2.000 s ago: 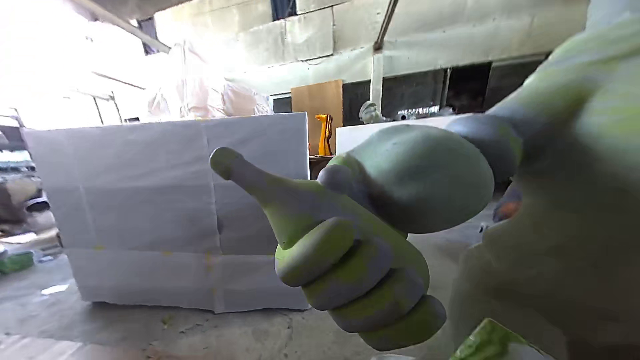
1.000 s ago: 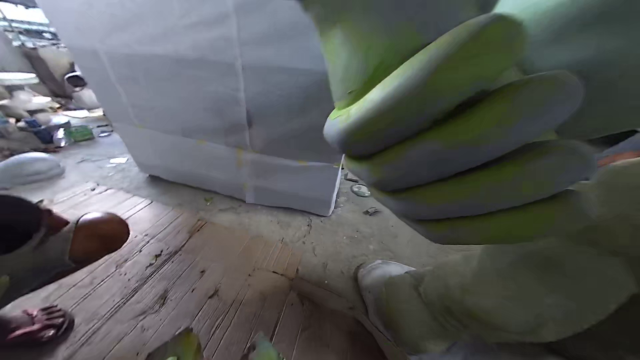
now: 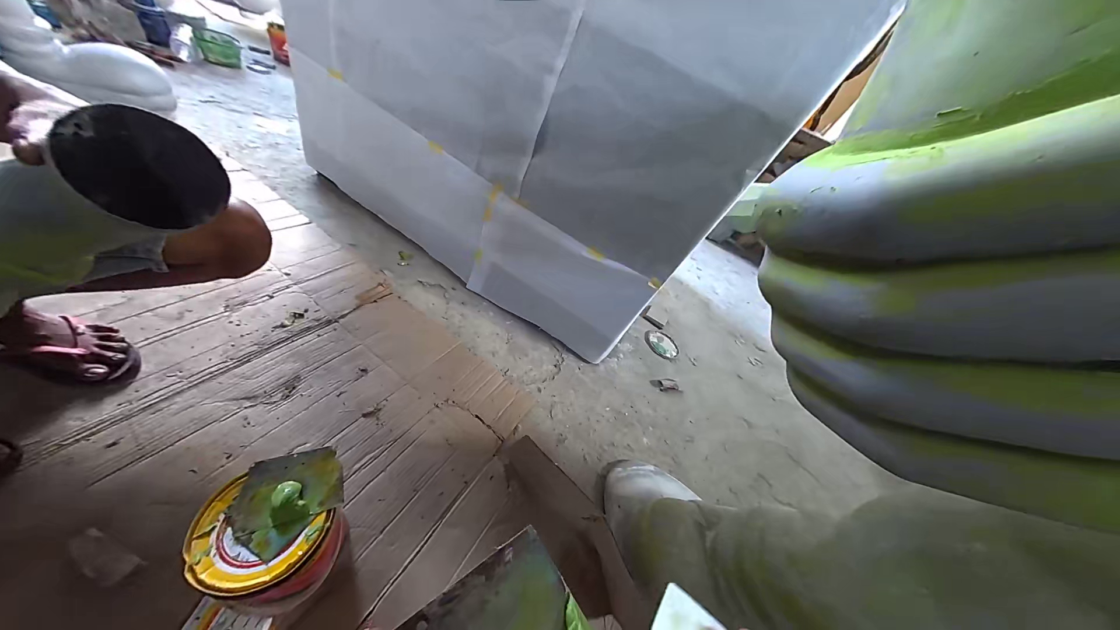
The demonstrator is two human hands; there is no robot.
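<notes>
A thin putty board (image 3: 503,586) smeared with green rises from the bottom edge in the head view. To its right, the pale corner of a flat spreader (image 3: 682,610) shows; its material is unclear. Both hands are out of view, so their grip is hidden. The large statue hand (image 3: 945,280), grey with green filler on its curled fingers, fills the right side. A paint tin (image 3: 302,573) with a yellow-rimmed lid stands on flattened cardboard at lower left. On the lid lies a stained square plate (image 3: 254,503) with a lump of green putty (image 3: 287,505).
A person (image 3: 219,245) in sandals crouches at left, beside a dark oval thing. Behind stands a large block wrapped in white sheeting (image 3: 437,96). Flattened cardboard (image 3: 411,385) covers part of the concrete floor. The statue's lower part (image 3: 787,542) extends along the bottom right. A green basket (image 3: 219,48) stands far left.
The view has swung down strongly from the statue's raised thumb to the floor. The tin and the crouching person now show more fully than one second ago.
</notes>
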